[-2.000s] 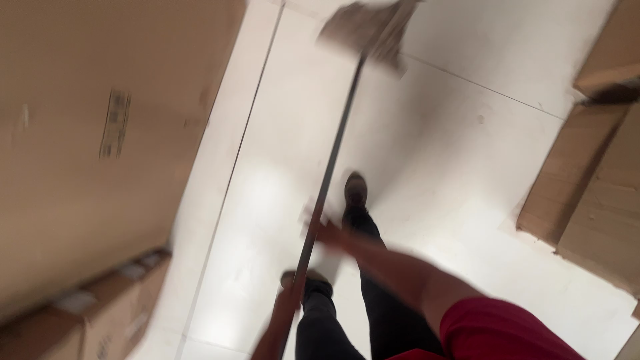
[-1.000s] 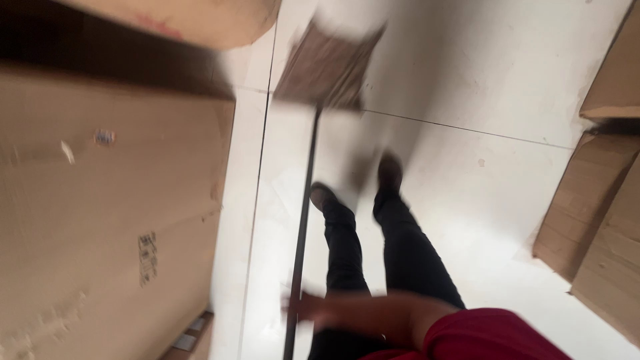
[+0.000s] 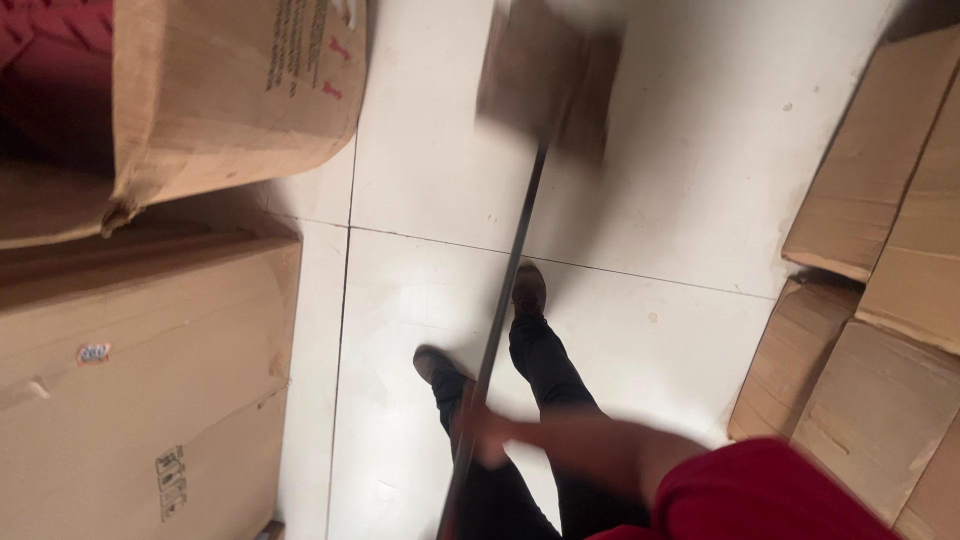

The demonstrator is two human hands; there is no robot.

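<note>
My right hand [image 3: 484,431] is closed around the dark handle [image 3: 517,255] of a mop, at the bottom middle of the view. The handle runs up from the bottom edge, and at its far end the brown, flat-spread mop head [image 3: 551,82] is over the pale tiled floor, blurred by motion. My left hand is not clearly visible; at most a blurred bit of it shows by the handle at the bottom edge. Both my feet, in dark shoes [image 3: 529,289], stand on either side of the handle.
An open cardboard box [image 3: 240,97] with dark red contents stands at the upper left, above a large cardboard box [image 3: 142,390]. Several cardboard boxes [image 3: 862,405] line the right side. Pale floor tiles [image 3: 420,285] with dark joints lie between the two sides.
The mop head has swung to the right since one second ago. The open box at the upper left shows much more now, as the view has moved forward. My feet have stepped.
</note>
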